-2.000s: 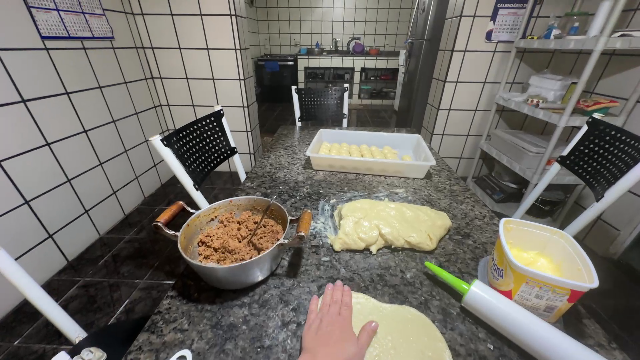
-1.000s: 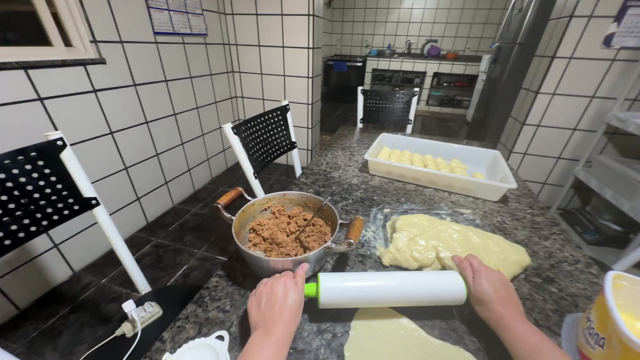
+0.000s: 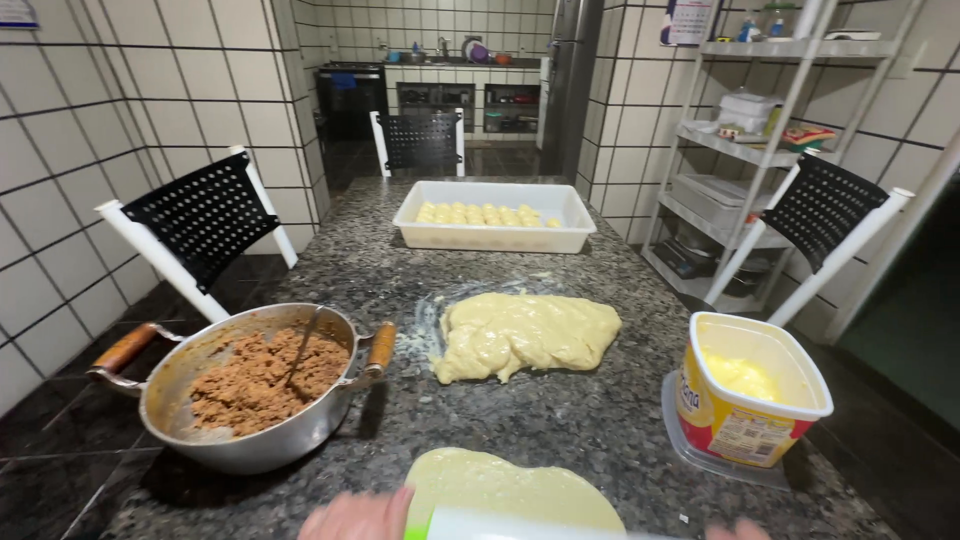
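Note:
A white rolling pin (image 3: 517,525) with a green end lies across a flat sheet of rolled dough (image 3: 510,484) at the bottom edge. My left hand (image 3: 356,516) is at the pin's green end, its fingers partly out of frame. My right hand (image 3: 739,529), blurred and mostly cut off, is near the other end; its grip is hidden. Beyond the sheet lies a thick lump of dough (image 3: 529,334). A metal pot (image 3: 251,454) of ground filling (image 3: 262,379), with a utensil (image 3: 304,345) in it, stands at left. A margarine tub (image 3: 750,420) stands at right.
A white plastic tray (image 3: 495,238) with several small dough pieces (image 3: 476,215) stands farther back on the granite table (image 3: 345,262). Chairs stand at the left (image 3: 199,217), far end (image 3: 420,142) and right (image 3: 825,202). A metal shelf unit (image 3: 750,146) is against the right wall.
Two seconds ago one hand lay on the dough sheet and the rolling pin rested at the right. One second ago both hands held the pin above the sheet; now it is lower, across the sheet.

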